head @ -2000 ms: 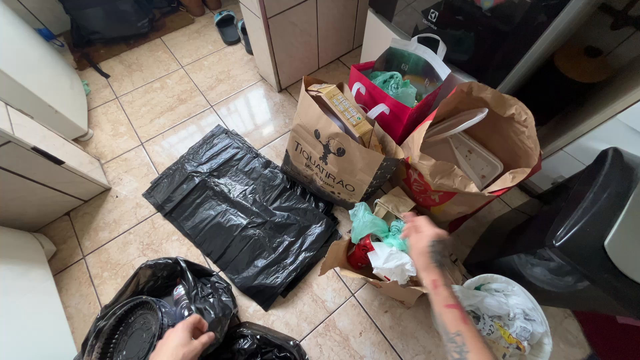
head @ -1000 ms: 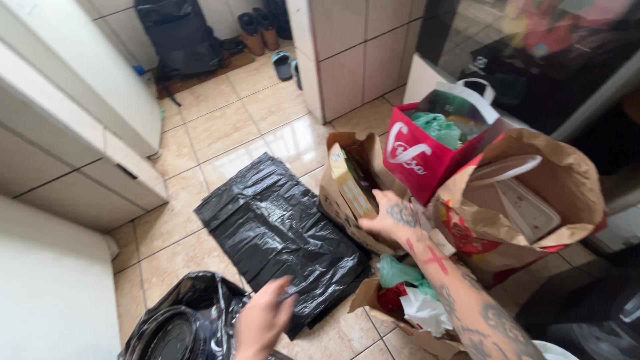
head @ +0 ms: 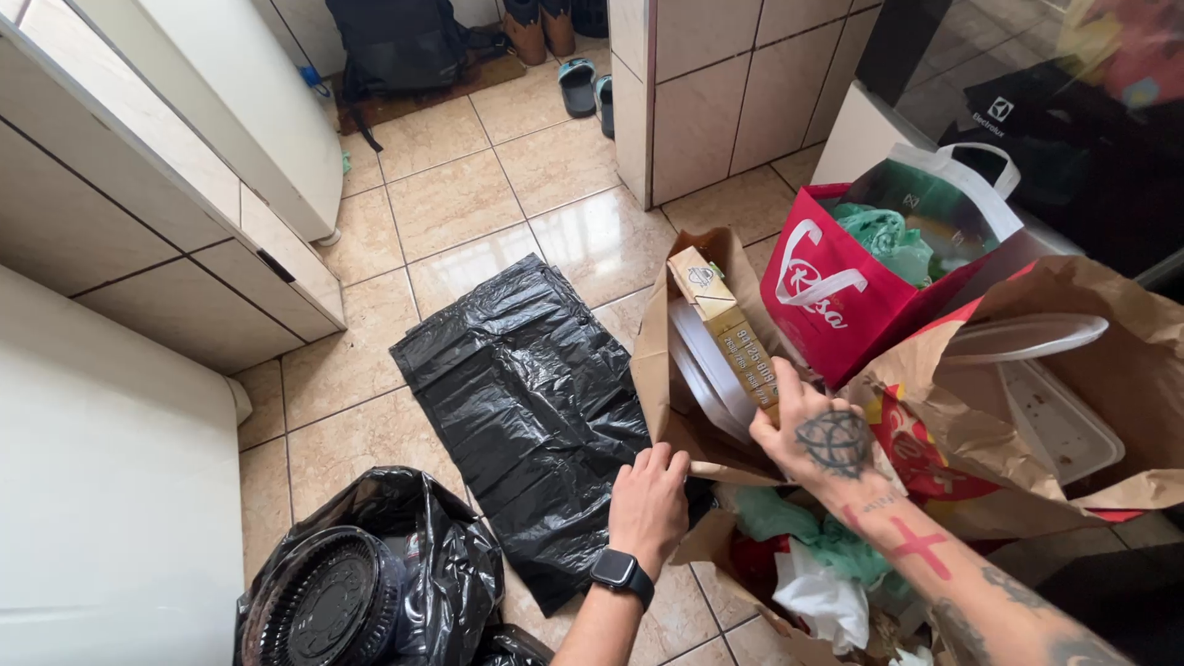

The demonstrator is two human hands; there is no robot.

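A brown paper bag [head: 655, 370] stands at the centre right, holding a tan printed box [head: 726, 324] and white containers [head: 708, 361]. My right hand [head: 814, 425] reaches into its opening, fingers on the lower end of the box; the fingertips are partly hidden. My left hand [head: 652, 495], with a black watch on the wrist, is at the bag's near left edge, fingers curled; whether it pinches the paper is unclear. Beside the bag, a folded black plastic bag [head: 527, 407] lies flat on the tiles. An opened black garbage bag [head: 444, 555] at lower left holds a round black plastic container [head: 324, 592].
A red gift bag [head: 814, 305] with green plastic stands behind. At right, a larger paper bag [head: 1138, 370] holds a plastic tray [head: 1064, 425]. A small open bag below holds crumpled white plastic [head: 823, 592]. Slippers [head: 578, 88] and a backpack [head: 398, 46] lie beyond, past a tiled wall corner [head: 638, 111].
My right hand has moved from above the small bag of crumpled plastic to the box in the paper bag. My left hand has moved right, from the garbage bag to the paper bag's edge.
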